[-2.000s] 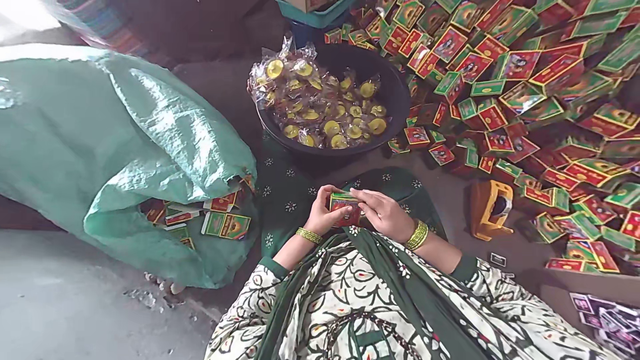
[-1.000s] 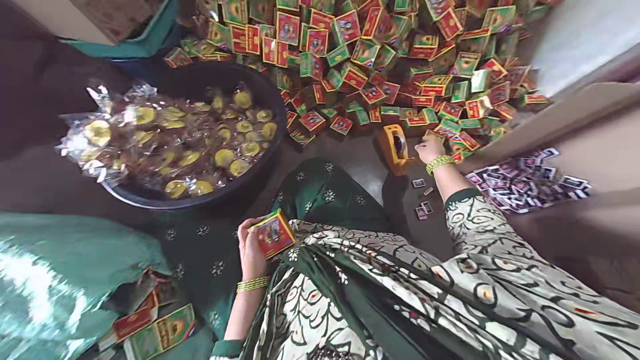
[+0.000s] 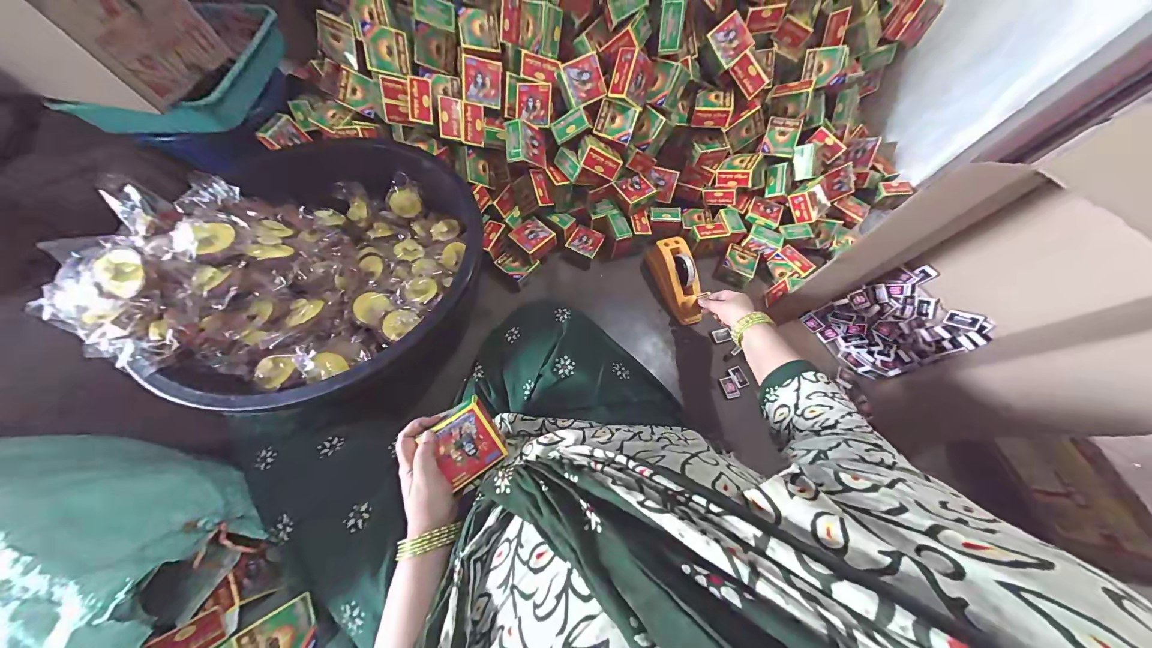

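Observation:
My left hand [image 3: 427, 477] grips a small red, green and yellow printed cardboard box [image 3: 469, 445] above my lap. Out to the right, my right hand [image 3: 731, 309] is at the front end of a yellow tape dispenser [image 3: 672, 279], its fingertips pinched together at the cutting edge. Whether tape is between those fingers is too small to tell. A roll of tape sits in the dispenser. Several small dark matchbox-like pieces [image 3: 730, 387] lie on the floor just below my right hand.
A black tub [image 3: 450, 337] of clear-wrapped items with yellow discs stands at left. Many printed boxes [image 3: 598, 157] are heaped behind. An open carton [image 3: 1035, 270] with small dark pieces [image 3: 886, 328] is at right. A green sack [image 3: 108, 522] with printed boxes lies lower left; teal and blue containers [image 3: 216, 108] stand upper left.
Two seconds ago both hands were together on the box; my right hand has since left it. A second ago it was by the boxes right of the dispenser; now it is at the dispenser's front. The view has swung right.

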